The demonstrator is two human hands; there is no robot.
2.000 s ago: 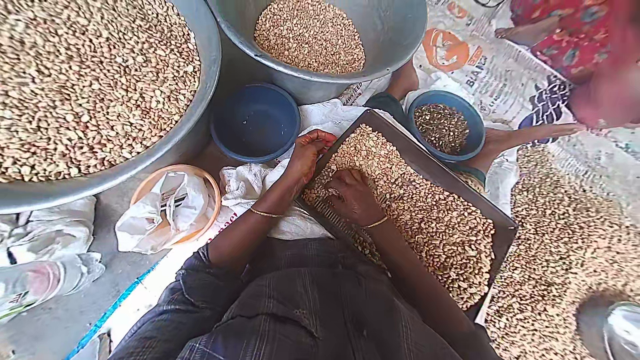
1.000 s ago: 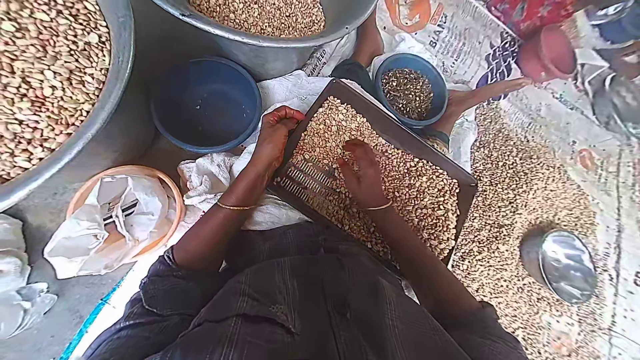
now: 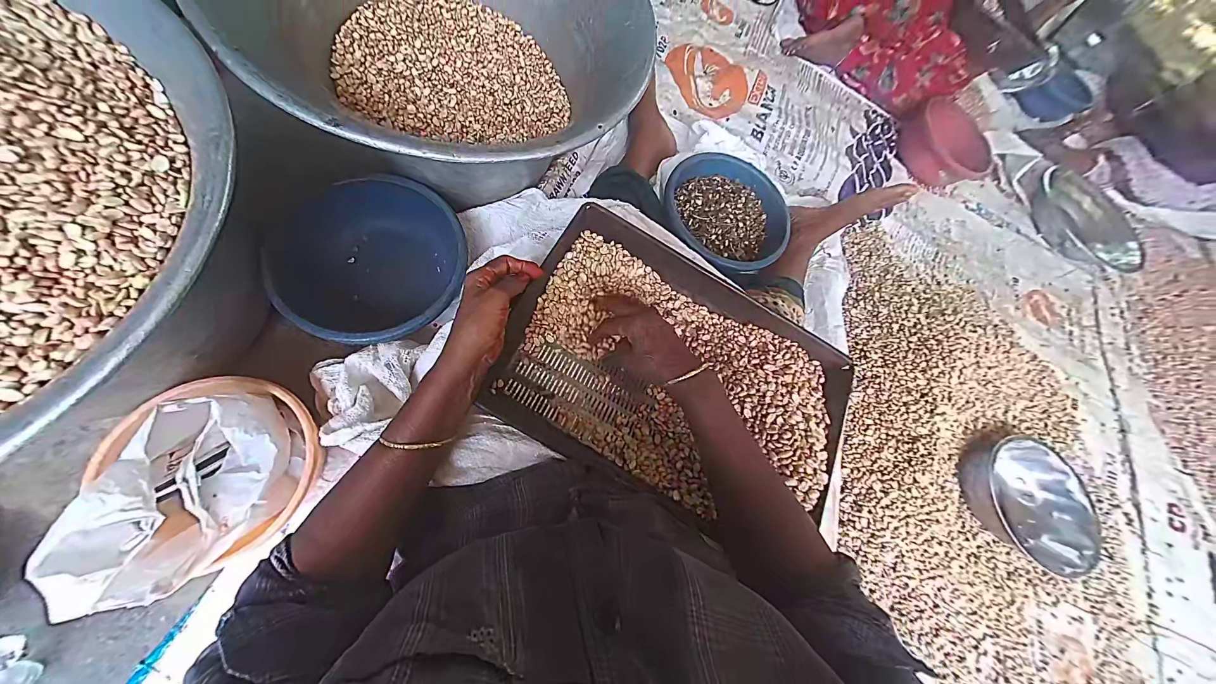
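A dark rectangular sieve tray [image 3: 836,380] with a slotted bottom rests tilted across my lap, holding a layer of pale shelled nuts or kernels [image 3: 760,389]. My left hand [image 3: 489,309] grips the tray's upper left edge. Inside the tray, my right hand [image 3: 646,342] lies on the kernels with its fingers curled and spread; whether it holds any kernels cannot be told. Bare slots show below and left of it. Just beyond the tray stands a small blue bowl [image 3: 781,223] with dark debris. A larger blue basin [image 3: 366,261], with only a few bits inside, is left of my left hand.
Two big metal tubs of kernels stand at the far left [image 3: 204,218] and top [image 3: 617,85]. An orange-rimmed basin [image 3: 304,427] holds a white plastic bag. Right, kernels [image 3: 931,399] cover a sheet under a metal bowl [image 3: 1045,503]. Other people sit near a red bowl [image 3: 945,142].
My right hand has moved from near the tray's left side to farther inside among the kernels, and more of the slotted bottom shows. My left hand stays at the tray's edge.
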